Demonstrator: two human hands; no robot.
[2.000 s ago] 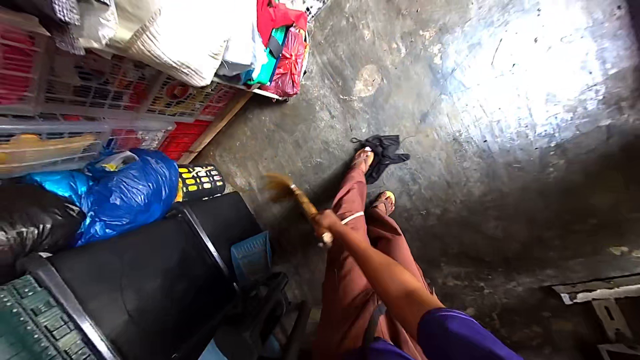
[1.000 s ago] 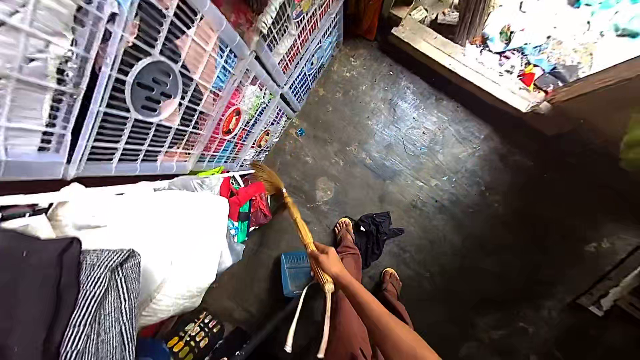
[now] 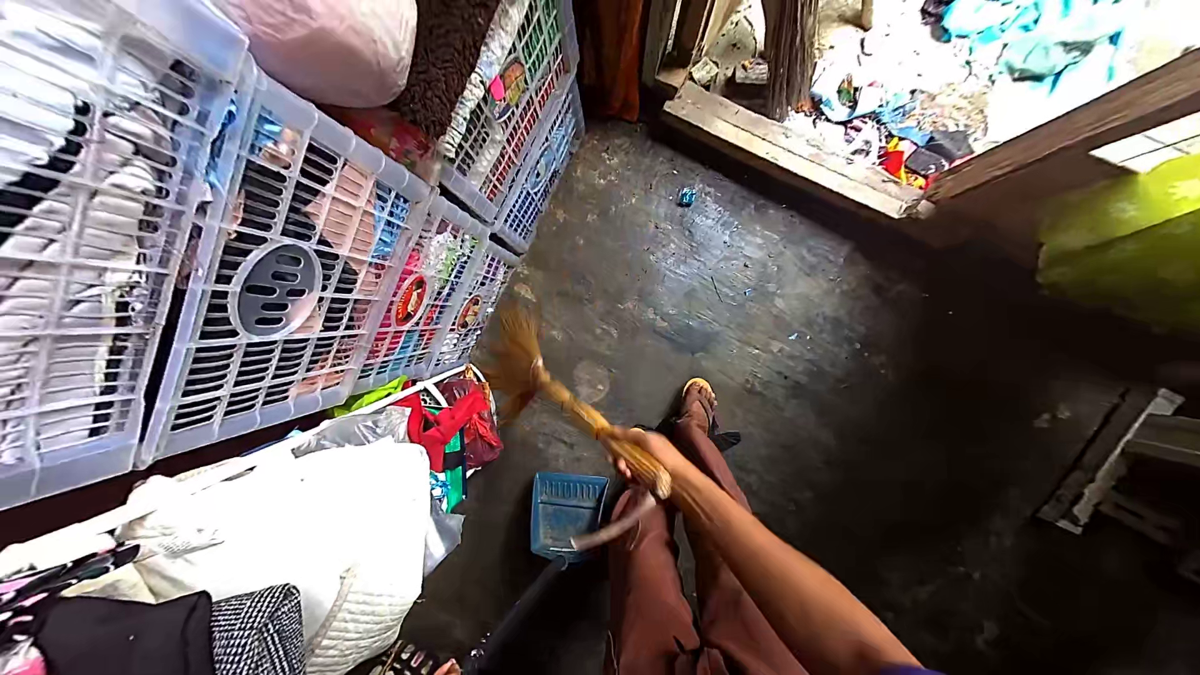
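My right hand (image 3: pixel 649 454) is closed around the handle of a straw hand broom (image 3: pixel 574 405), whose bristles fan out near the foot of the plastic crates. A pale cord trails from the handle's end. On the floor left of my legs lies a blue plastic dustpan (image 3: pixel 568 514). Beside my forward foot, partly hidden by my leg, is a black cloth (image 3: pixel 724 439). My left hand is out of the frame.
Clothes-filled plastic crates (image 3: pixel 281 375) line the left side, with a pile of white fabric (image 3: pixel 366 525) below them. A wooden door sill (image 3: pixel 797 150) runs along the top. A small blue scrap (image 3: pixel 687 197) lies on the concrete floor. A pale wooden frame (image 3: pixel 1116 459) stands at right.
The view has swung strongly toward the crates and doorway. My feet have moved, and one now hides most of the black cloth. The broom stays in my right hand.
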